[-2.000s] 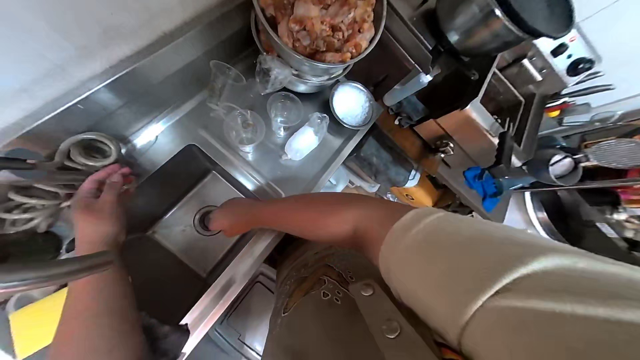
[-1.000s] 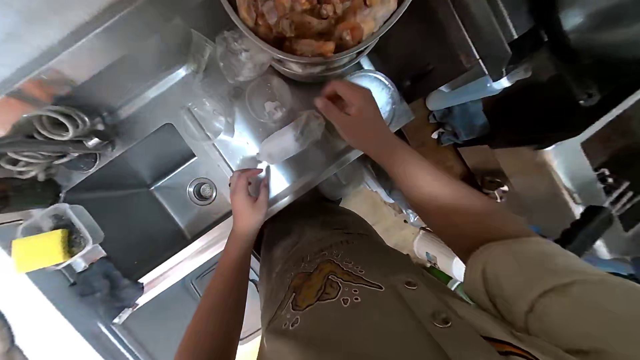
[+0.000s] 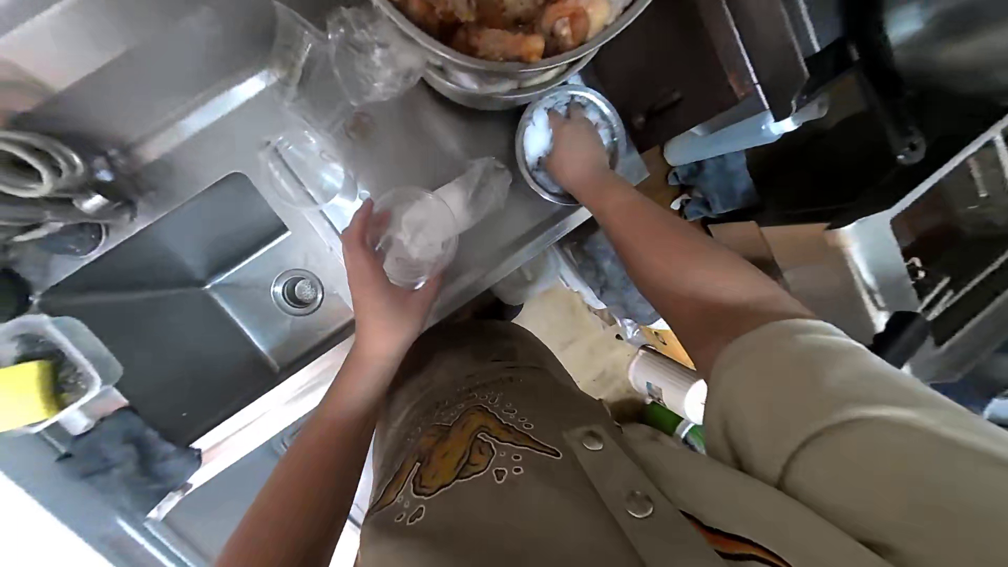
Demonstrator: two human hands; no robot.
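Note:
My left hand [image 3: 386, 295] holds a clear plastic cup [image 3: 415, 238] with pale, icy-looking contents above the steel counter. My right hand [image 3: 579, 153] reaches into a round metal bowl [image 3: 526, 150] of ice [image 3: 539, 135]; its fingertips are hidden in the ice. Between the hands lies a clear plastic bag or bottle [image 3: 482, 189] with whitish contents. Left of the held cup stands another clear cup [image 3: 309, 167]. Crumpled clear plastic [image 3: 370, 59] lies behind it.
A large metal bowl [image 3: 504, 67] of raw-looking meat pieces stands at the back. The steel sink [image 3: 181, 315] lies at left, with a coiled hose [image 3: 35, 165] behind it and a yellow sponge [image 3: 25, 394] on a plastic tub [image 3: 98, 354]. A cardboard box [image 3: 819, 260] is at right.
My left hand has taken hold of a cup and lifted it. My right hand has moved from beside the bag or bottle into the ice bowl. Two seconds ago it was down in the sink.

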